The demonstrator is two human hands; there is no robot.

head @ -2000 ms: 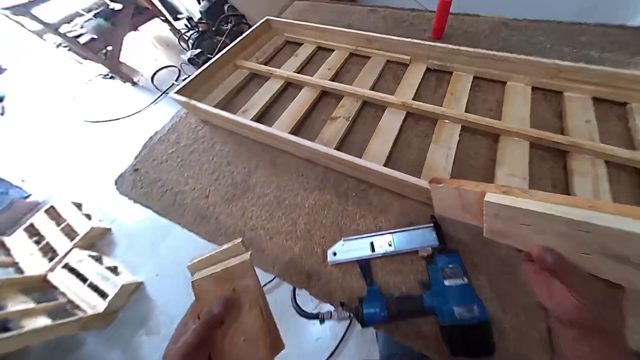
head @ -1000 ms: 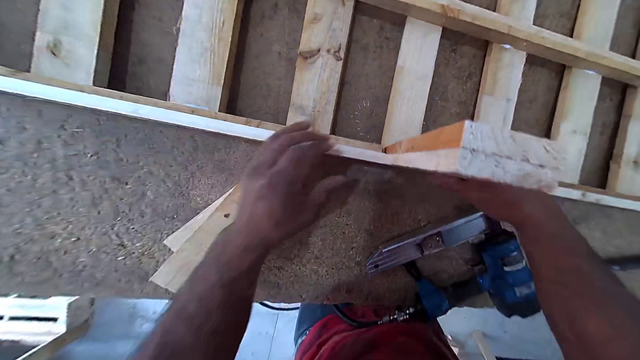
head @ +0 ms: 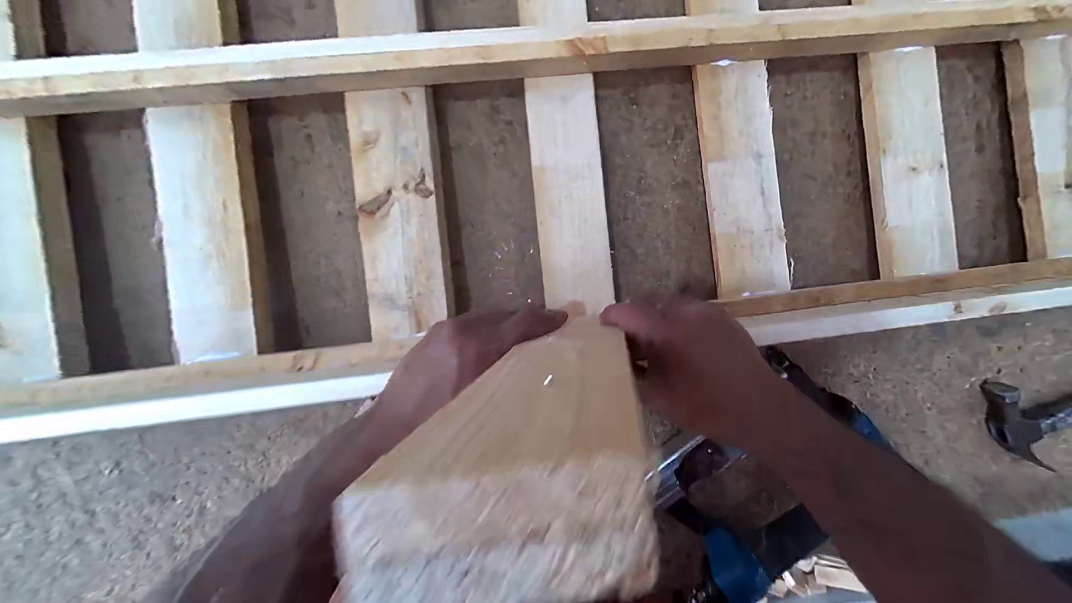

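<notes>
A wooden board (head: 536, 410), its rough sawn end toward the camera, is gripped between my two hands over the near rail of a slatted wooden frame (head: 335, 356). My left hand (head: 461, 347) closes on its left side and my right hand (head: 687, 352) on its right side, close to the far end of the board. Where the far end meets the frame is partly hidden by my fingers. Below my right forearm lies a blue pneumatic nailer (head: 733, 553), largely covered by the arm and the board.
A claw hammer (head: 1009, 419) lies on the rough, dusty work surface (head: 904, 377) at the right. The frame's long middle rail (head: 502, 59) crosses over several slats. Wood scraps (head: 825, 574) show at the bottom right.
Two seconds ago, my left hand held short wood pieces and my right hand was on a board at the near rail. Both hands now grip one board, its sawn end toward the camera. The view has shifted strongly.
</notes>
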